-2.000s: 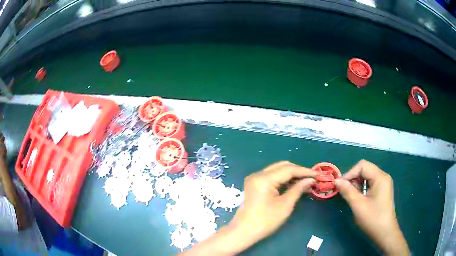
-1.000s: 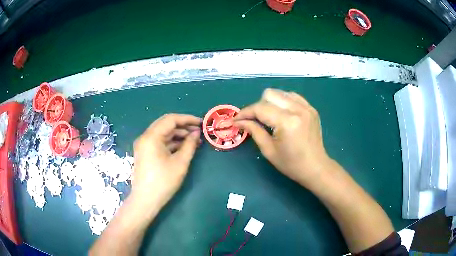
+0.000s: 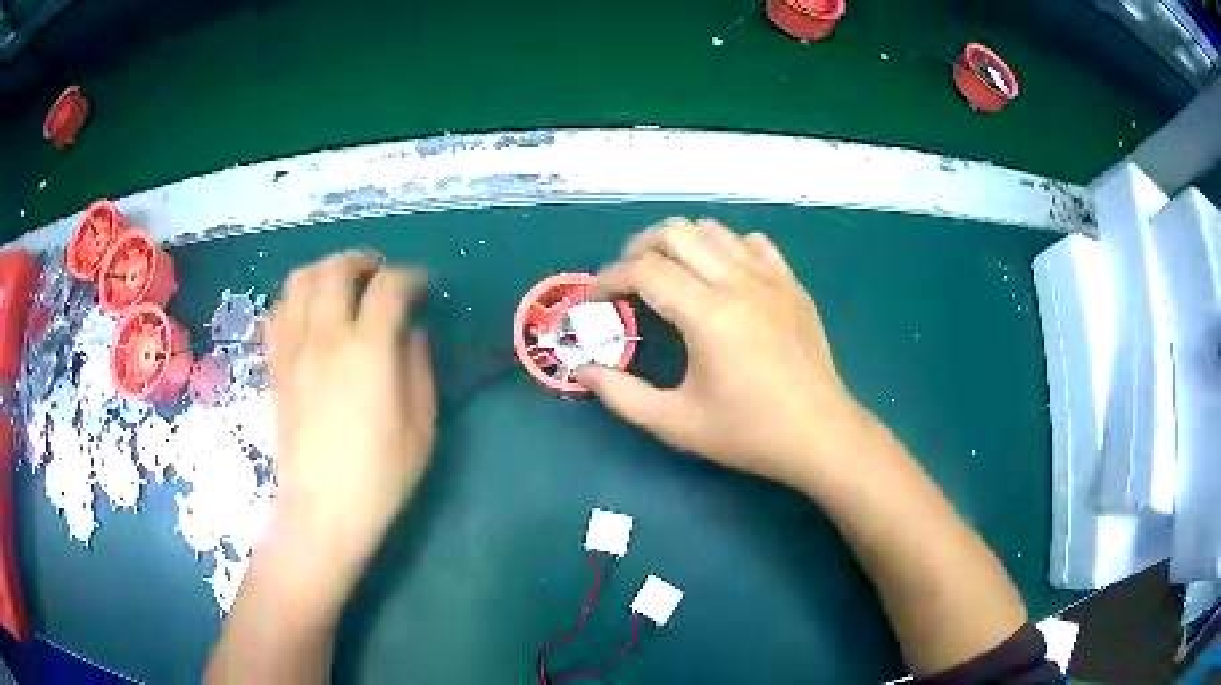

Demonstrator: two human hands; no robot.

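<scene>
An orange-red plastic housing point(image 3: 536, 297) lies open side up on the green bench. A white square module point(image 3: 596, 325) is inside it, with something whitish under it. My right hand point(image 3: 730, 348) has thumb and fingers on the housing's right side and the white square. My left hand point(image 3: 351, 388) is blurred, left of the housing and beside the toothed discs point(image 3: 214, 468); whether it holds anything is unclear. Two more wired modules, one with its white square here point(image 3: 608, 531) and the other lower right point(image 3: 656, 600), lie below with dark-red wires.
Three housings point(image 3: 150, 353) stand at the left by the heaped discs. A red tray point(image 3: 11, 442) is at the left edge. Long white pieces point(image 3: 1078, 415) are stacked at right. Beyond the worn white rail point(image 3: 629, 167), more housings point(image 3: 986, 78) sit on the green belt.
A white square now shows in the housing. My left hand has left the housing and moved left toward the discs. My right hand has shifted slightly left.
</scene>
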